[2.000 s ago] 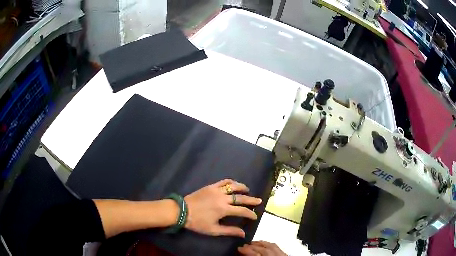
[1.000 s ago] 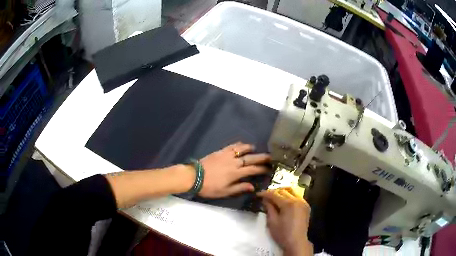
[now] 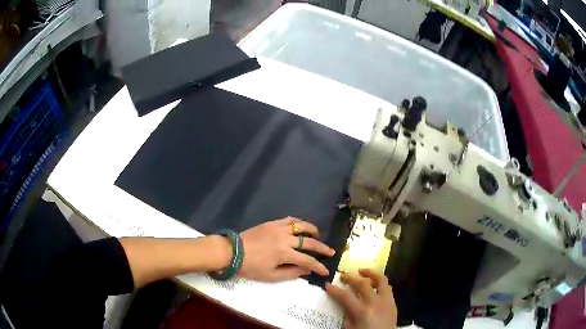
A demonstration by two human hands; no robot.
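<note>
A large flat black panel point(image 3: 238, 160) lies on the white machine table, its right edge beside the lit needle plate point(image 3: 365, 244) of the cream sewing machine point(image 3: 443, 180). My left hand point(image 3: 283, 249) lies spread on the panel's near right part, fingers apart, pressing it flat. My right hand point(image 3: 366, 301) is at the panel's near right corner, over the near end of the needle plate. Its fingers are bent, and whether they pinch the edge cannot be told. The needle tip area is blurred by glare.
A smaller black panel with a raised band point(image 3: 189, 71) lies at the far table edge. A translucent bin point(image 3: 385, 71) stands beyond. Black pieces point(image 3: 437, 270) lie under the machine arm. A blue crate point(image 3: 29, 135) is at left, a red-covered bench point(image 3: 540, 122) at right.
The large panel moved away from me and rightward to the needle plate, then slightly nearer again. My right hand came in over the plate, then drew back towards me. My left hand also shifted slightly nearer.
</note>
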